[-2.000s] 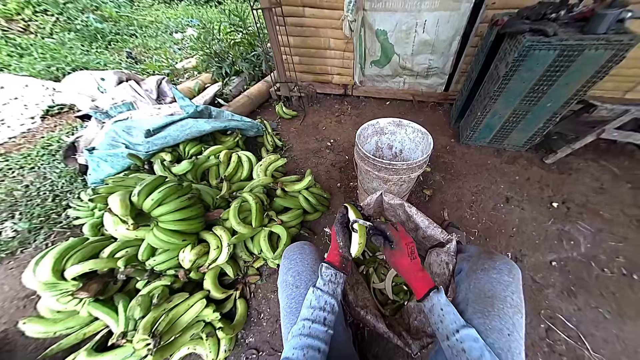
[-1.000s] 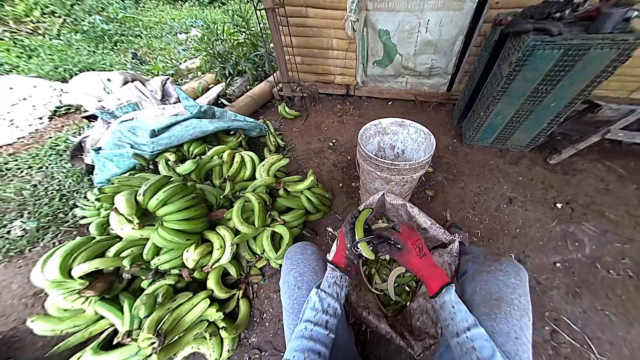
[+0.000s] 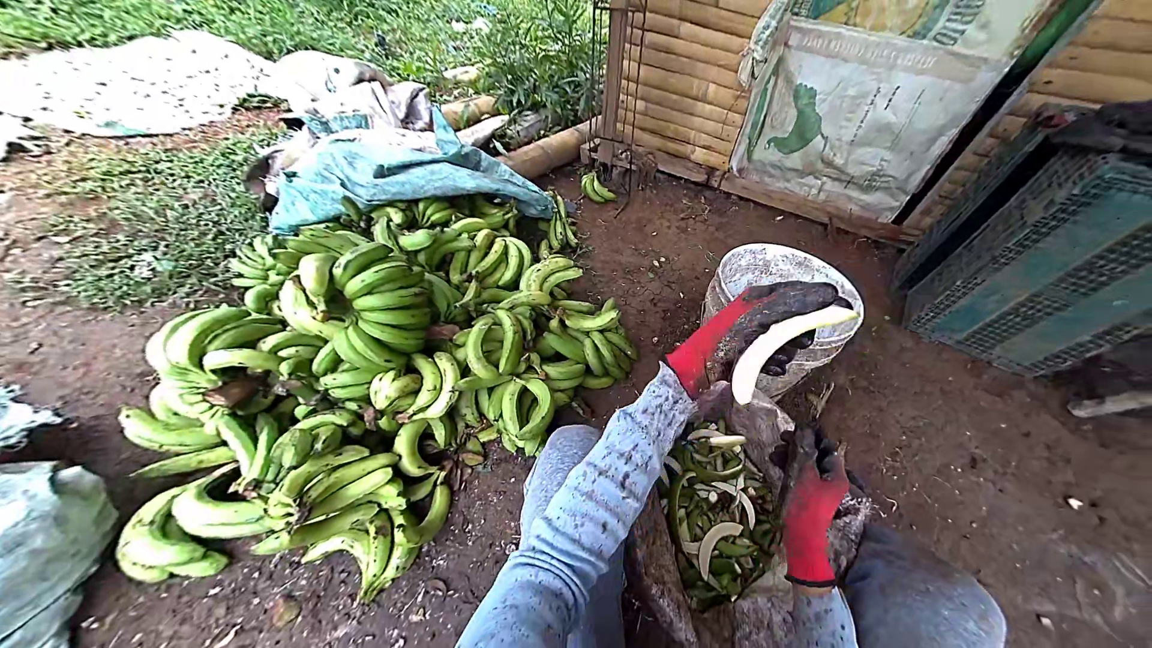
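Note:
A peeled, pale plantain [image 3: 781, 349] lies in my left hand [image 3: 765, 328], which wears a red and dark glove and is over the near rim of a stained white bucket [image 3: 814, 265]. My right hand [image 3: 814, 504], gloved alike, is lower and to the right, beside a sack [image 3: 661, 576] between my legs; its fingers are bent, and I cannot tell what they hold. Green peels [image 3: 720, 504] with pale strips fill the sack's opening. On the ground to the left lies a large heap of green plantains [image 3: 387, 306].
A blue tarp [image 3: 387, 175] covers the heap's far edge. A bamboo wall [image 3: 684, 81] with a printed sack panel [image 3: 864, 117] stands behind the bucket. Teal plastic crates [image 3: 1044, 261] are at the right. Another pale sack [image 3: 54, 549] lies at the lower left.
My left hand has moved from above the peels up to the bucket. The plantain, partly green before, now shows pale. My hands have parted. The view has shifted left.

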